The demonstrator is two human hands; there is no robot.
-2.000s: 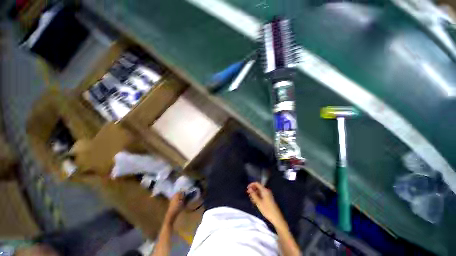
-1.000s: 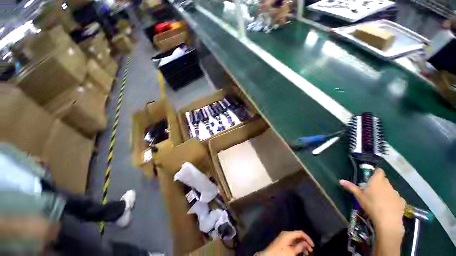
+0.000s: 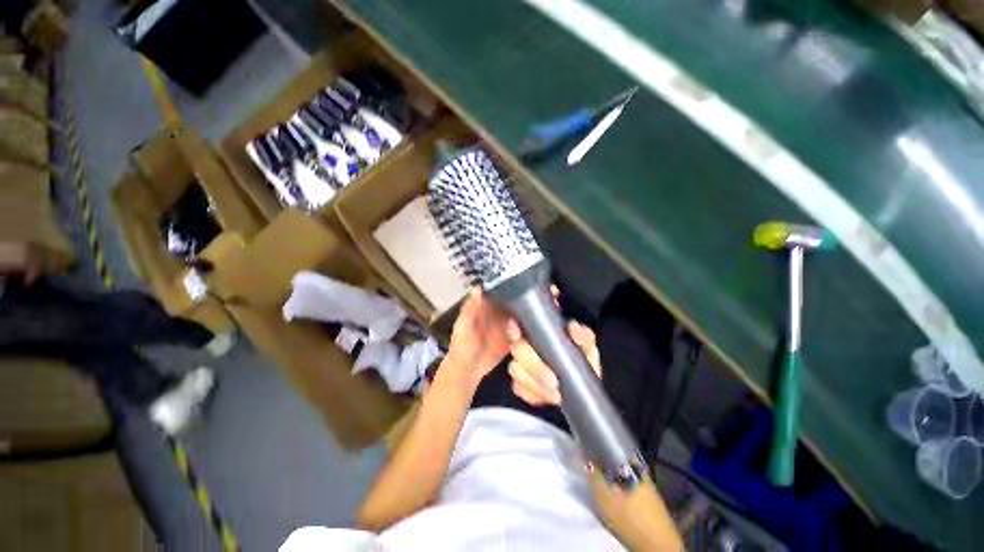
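Observation:
A hot air brush (image 3: 566,361) with a smooth grey handle is held over my lap, its bristled head pointing up and left toward the cartons. My left hand (image 3: 482,336) is at the neck, just below the bristles. My right hand (image 3: 550,372) is around the upper handle, partly hidden behind it. The handle's lower end lies over my right forearm. On the green bench, a double-faced mallet (image 3: 793,356) with a green grip lies to the right. A blue-handled screwdriver (image 3: 561,132) and a slim white strip (image 3: 601,127) lie at the back.
Clear plastic cups (image 3: 937,426) stand at the bench's right. To the left are a carton of unfinished brushes (image 3: 235,151), a carton with a pale sheet (image 3: 361,205), a carton with white wrap (image 3: 324,404) and a black crate (image 3: 205,49). A person's leg and shoe (image 3: 181,401) show at left.
The brush has moved off the bench to over my lap and now shows a grey handle instead of exposed internals. Both hands are now on it. The view has turned down toward my lap.

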